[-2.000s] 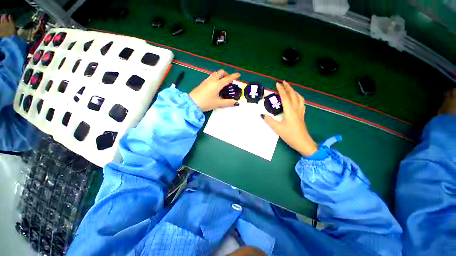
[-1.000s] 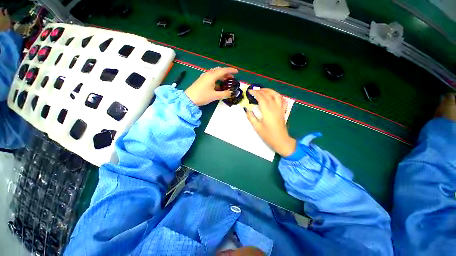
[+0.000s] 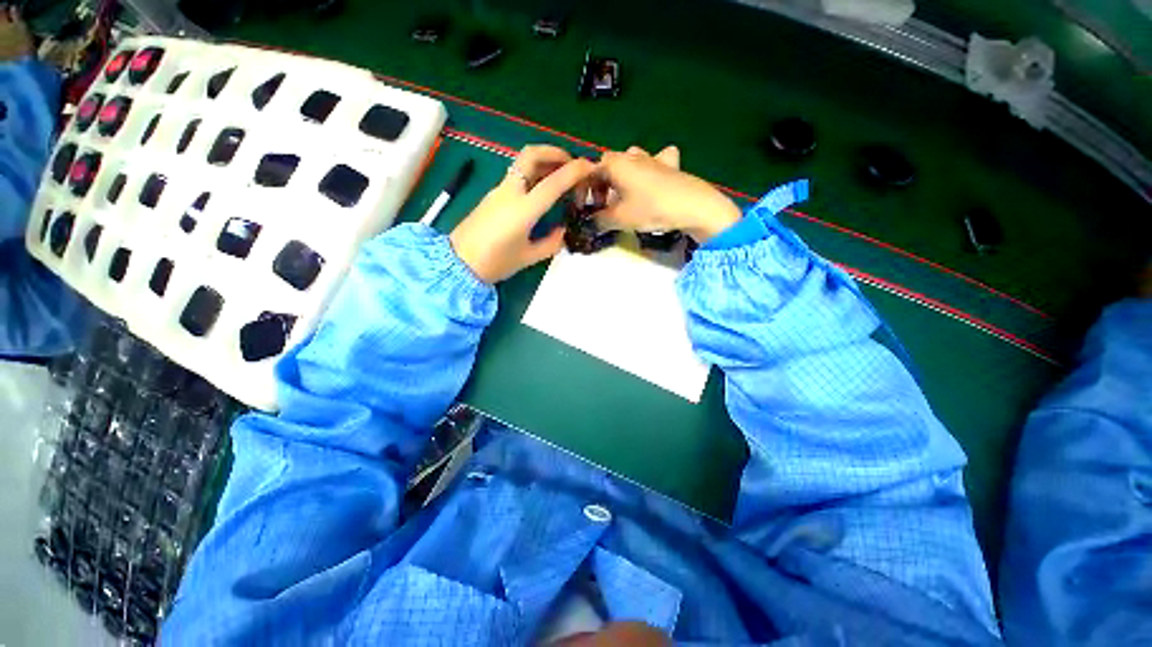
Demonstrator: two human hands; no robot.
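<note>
My left hand (image 3: 516,217) and my right hand (image 3: 663,192) meet at the top edge of the white paper sheet (image 3: 619,322). Between their fingertips is a dark smartwatch head (image 3: 589,230), partly hidden by the fingers. My left fingers close on its left side and my right fingertips touch it from above. Another dark watch head (image 3: 662,239) shows under my right palm, resting at the paper's upper edge. Its screen is hidden.
A white foam tray (image 3: 417,124) with dark units is at left, above stacked clear blister trays (image 3: 114,468). A marker pen (image 3: 446,196) lies beside it. The conveyor belt (image 3: 708,101) carries loose black units. People in blue smocks are at both sides.
My right hand has moved left from the right-hand watch heads to meet my left hand at the left watch head. Its wrist is now higher and turned sideways. Units on the belt have shifted right.
</note>
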